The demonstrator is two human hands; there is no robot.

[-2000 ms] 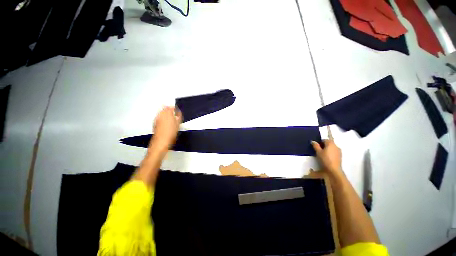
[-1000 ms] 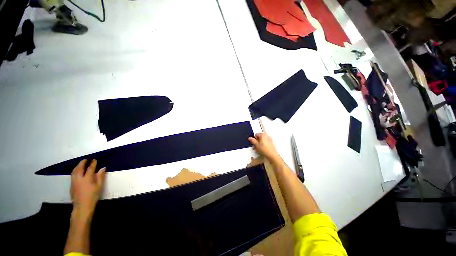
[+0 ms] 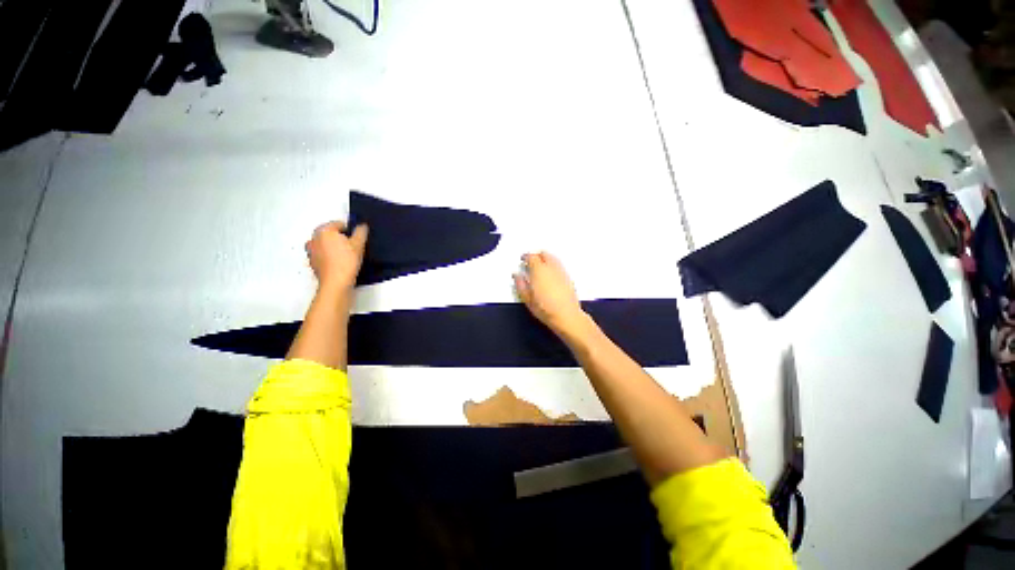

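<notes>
My left hand [image 3: 337, 253] grips the straight left edge of the small curved piece [image 3: 421, 236], whose rounded, notched end points right. My right hand [image 3: 545, 287] is above the upper edge of the long tapered piece [image 3: 467, 335], fingers slightly curled; it holds nothing that I can see. The tapered piece lies flat with its point to the left. The large dark trouser panel [image 3: 412, 490] lies nearest me, with a metal bar [image 3: 568, 473] on it. My right forearm passes over the bar's right end.
Tailor's shears [image 3: 791, 434] lie right of the panel. A folded dark piece [image 3: 779, 251] is near the table join. Small dark pieces [image 3: 917, 258] lie farther right. Red-orange pieces [image 3: 785, 50] are at the far right, a machine base [image 3: 294, 36] at the far side.
My left hand has left the tapered piece and taken hold of the small curved piece. My right hand has moved left off the tapered piece's square end. The camera view has shifted.
</notes>
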